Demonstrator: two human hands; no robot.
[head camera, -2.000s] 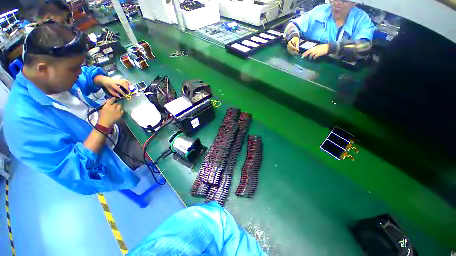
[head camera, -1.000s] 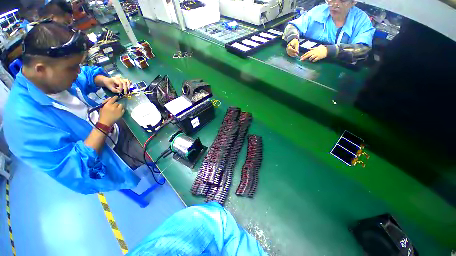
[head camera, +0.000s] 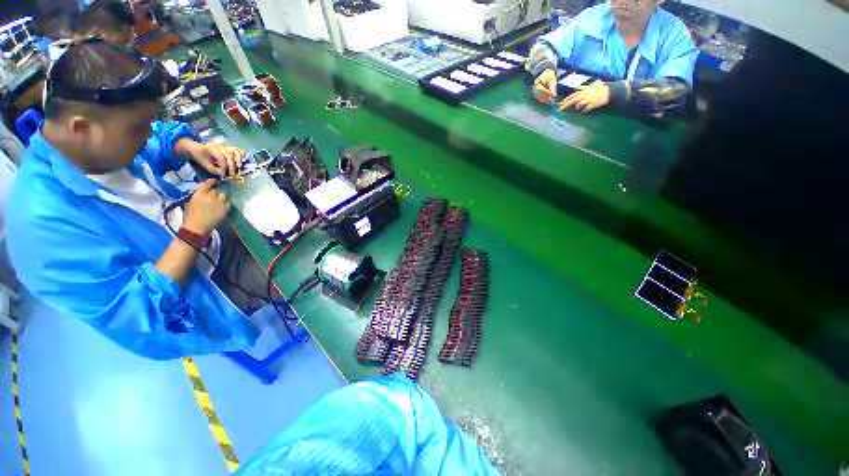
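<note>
A display module panel (head camera: 667, 285) with three dark rectangles in a white frame lies on the green band at the right, its orange-yellow flex tails pointing to the lower right. Long ridged black-and-red strips of small components (head camera: 414, 288) lie on the green bench mat in the middle, with a shorter strip (head camera: 464, 309) beside them. The wearer's blue sleeve shows at the bottom edge. Neither my left hand nor my right hand is in view; both are beyond the picture's lower part.
A black fan (head camera: 715, 439) stands at the lower right. At left, a seated person in blue (head camera: 121, 232) works beside a black box (head camera: 365, 216) and a silvery cylinder (head camera: 343, 268) with leads. Another person (head camera: 619, 51) works across the bench near a black tray (head camera: 473, 76).
The display module panel has moved to the right along the green band, in steps. The neighbour's hands have shifted slightly. The component strips and the fan have not moved.
</note>
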